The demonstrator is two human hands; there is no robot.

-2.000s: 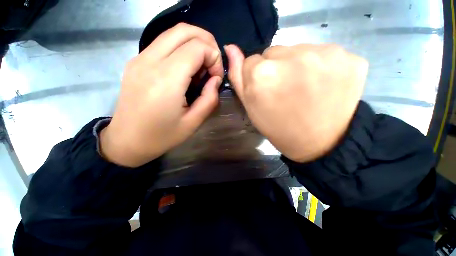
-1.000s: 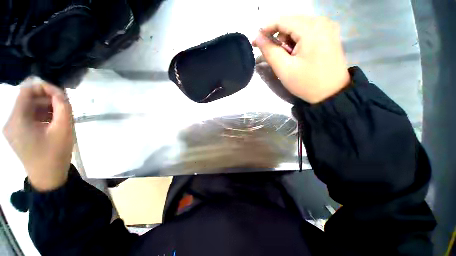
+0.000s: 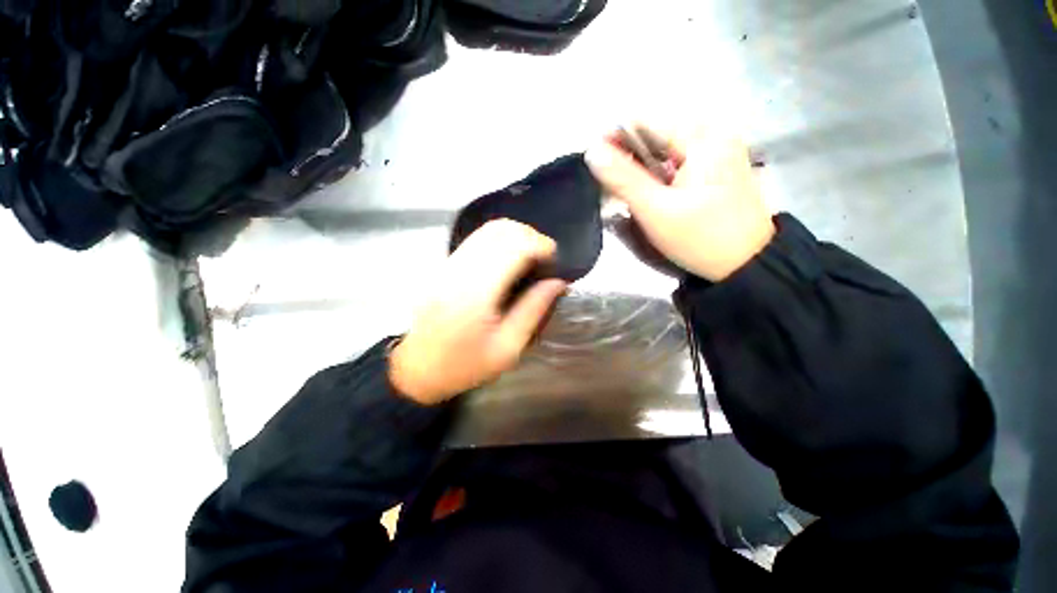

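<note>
A small zip pouch [image 3: 570, 214], black and rounded, is at the middle of the table in front of me. My left hand [image 3: 481, 307], slightly blurred, covers its lower left part, with thumb and fingers around its lower edge. My right hand [image 3: 686, 191] is at its upper right corner, fingertips touching or very close to it. A reddish grip of the thread snips [image 3: 663, 165] shows between the curled right fingers; the blades are hidden. A thin dark cord [image 3: 700, 376] hangs below my right sleeve over the near table edge.
A large pouch pile [image 3: 197, 156] with silvery zip lines fills the upper left, and another pouch [image 3: 527, 26] lies at its right end. A shiny brownish patch [image 3: 568, 382] is at the near table edge. A round black disc [image 3: 72, 506] is at the far lower left.
My left hand has come from the far left onto the pouch. The pouch sits lower and further right in view, its outline changed. The view has shifted, showing more of the pile.
</note>
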